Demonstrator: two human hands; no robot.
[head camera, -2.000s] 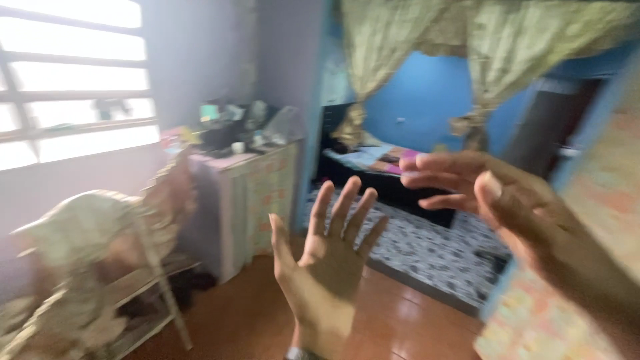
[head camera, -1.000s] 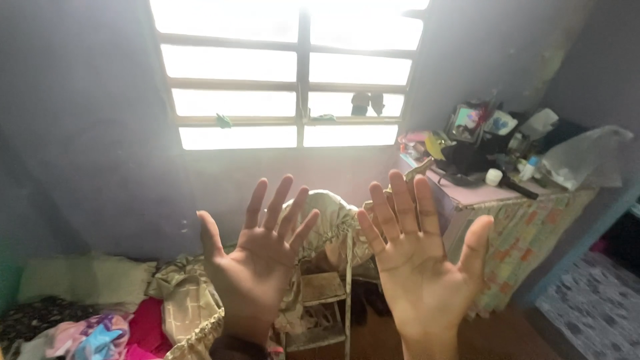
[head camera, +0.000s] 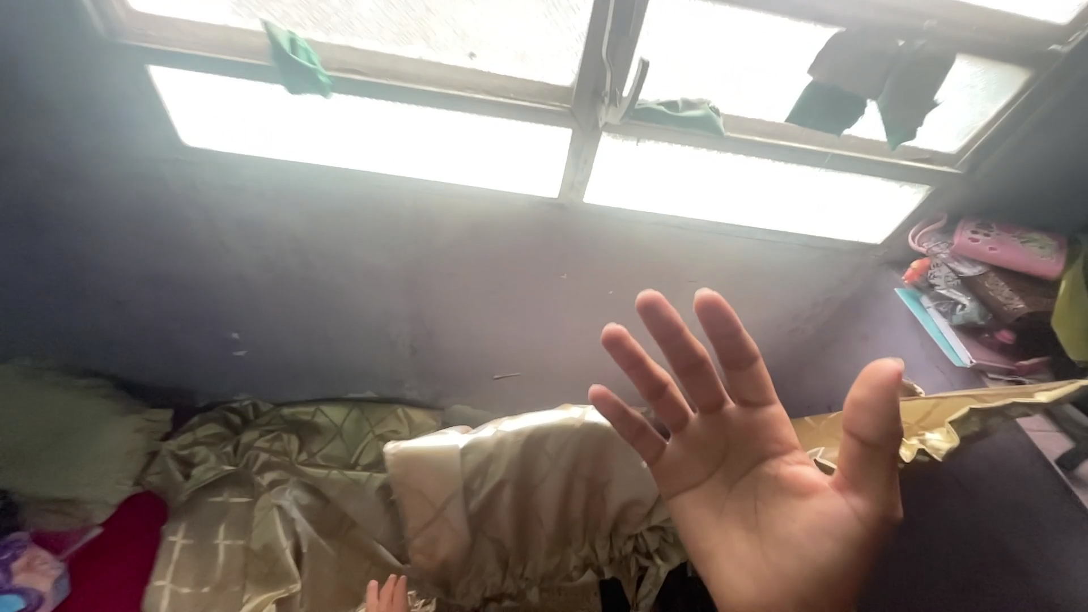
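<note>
My right hand (head camera: 756, 476) is raised at the lower right of the head view, palm toward me, fingers and thumb spread, holding nothing. Behind it lies shiny gold-beige gathered fabric (head camera: 544, 493). Of my left hand (head camera: 388, 595) only a few fingertips show at the bottom edge, in front of the same fabric; its palm and thumb are out of view. I cannot tell whether it holds anything.
A barred window (head camera: 586, 119) with green cloth pieces (head camera: 297, 59) fills the top. At right, a surface carries a pink perforated container (head camera: 1011, 246) and a blue-edged book or folder (head camera: 931, 327). Red cloth (head camera: 119, 552) and a pale green pillow (head camera: 68, 442) lie at left.
The view has swung from the curtained doorway to the window and closer to it. My left hand, fully seen a second ago, has dropped mostly below the frame. My right hand stays spread.
</note>
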